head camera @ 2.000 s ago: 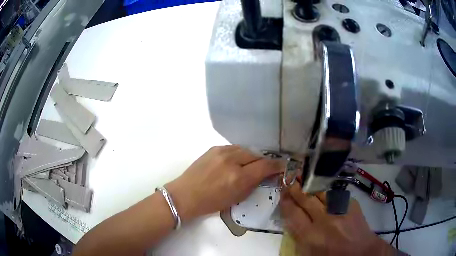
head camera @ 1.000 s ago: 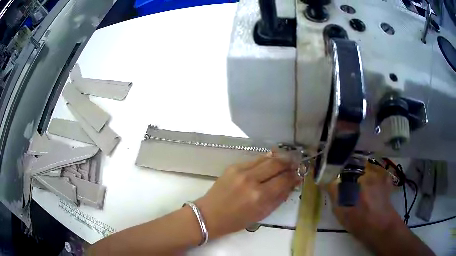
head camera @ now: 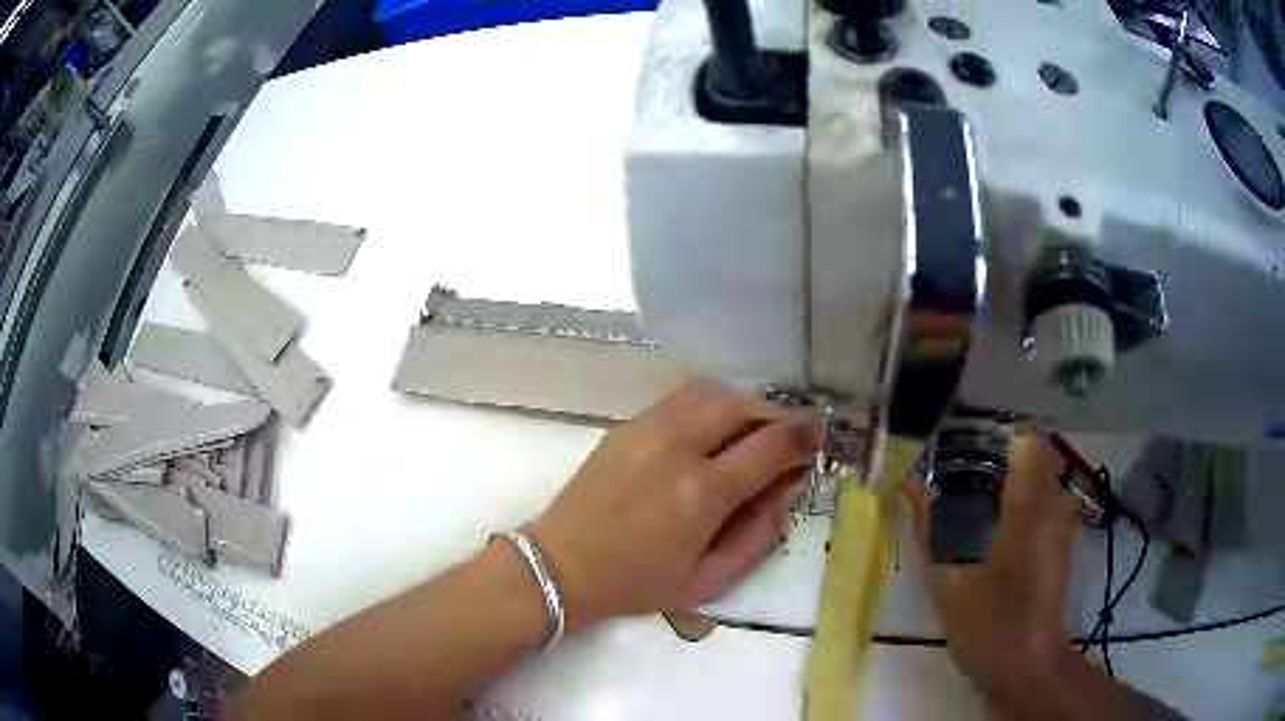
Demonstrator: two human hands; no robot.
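A beige zipper panel with metal teeth along its upper part lies on the table and runs right under the machine head. My left hand, with a silver bangle at the wrist, has its fingers at the panel's near end beside the presser foot; the fingertips are partly hidden. My right hand is right of the needle area, partly behind the black knob and blurred; whether it holds anything is hidden. A yellow strip runs from the foot toward me.
The white sewing machine head with its chrome guard fills the upper right. A pile of beige strips lies at left. Red and black snips on a dark cord and a grey bundle lie at right. A blue item is beyond the table.
The zipper panel has come into view left of the machine head and its far end has swung away from me. My right hand has moved right from the foot. More yellow strip shows.
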